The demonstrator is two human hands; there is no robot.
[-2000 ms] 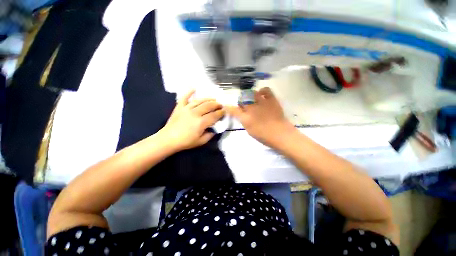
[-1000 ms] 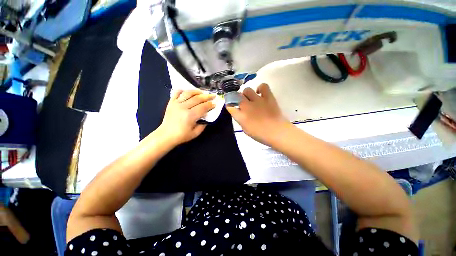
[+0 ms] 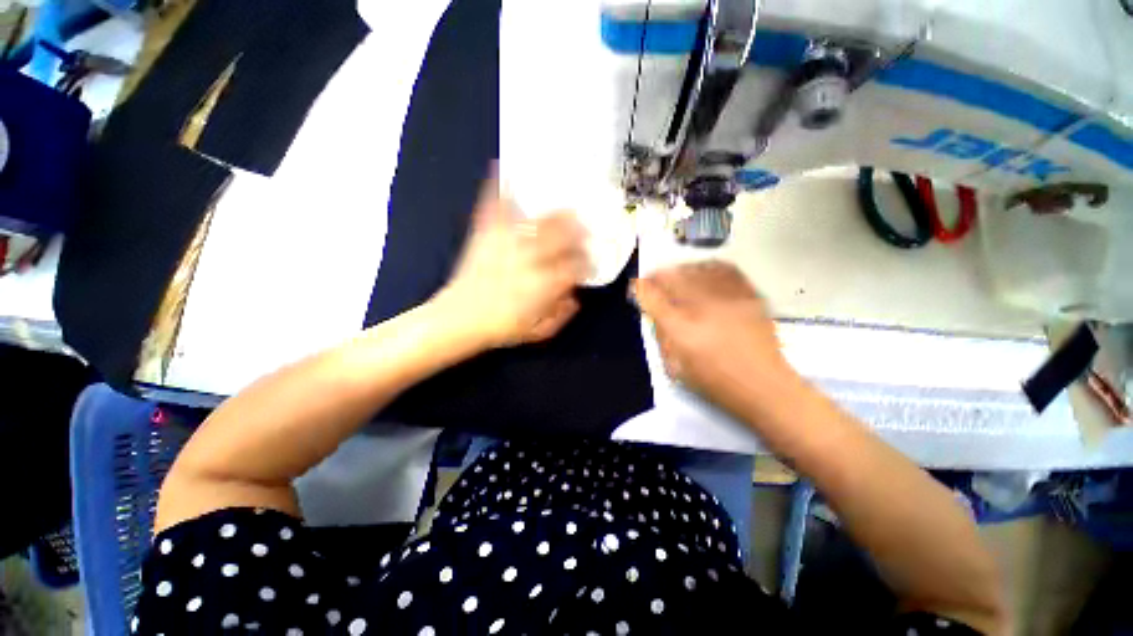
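Observation:
A black fabric panel (image 3: 534, 391) lies on the table under both hands and hangs at the front edge, with a white-faced panel (image 3: 547, 112) on it running up beside the needle. The white head of the sewing machine (image 3: 982, 93) stands above, its presser foot and needle area (image 3: 640, 199) at the fabric's edge. My left hand (image 3: 522, 273), blurred, holds a folded white part of the fabric between its fingers. My right hand (image 3: 711, 311) pinches the black panel's right edge just below the needle area; its fingertips are partly hidden.
Red and dark green scissor handles (image 3: 950, 209) lie on the machine bed. A black scrap (image 3: 1060, 368) and a thin reddish tool (image 3: 1106, 395) are at the right. Black cut pieces (image 3: 137, 236) lie far left. A blue basket (image 3: 106, 509) stands below left.
The view has shifted, so the machine sits further right. My right hand has moved down from the tension knob to the fabric edge. My left hand still holds the white fold.

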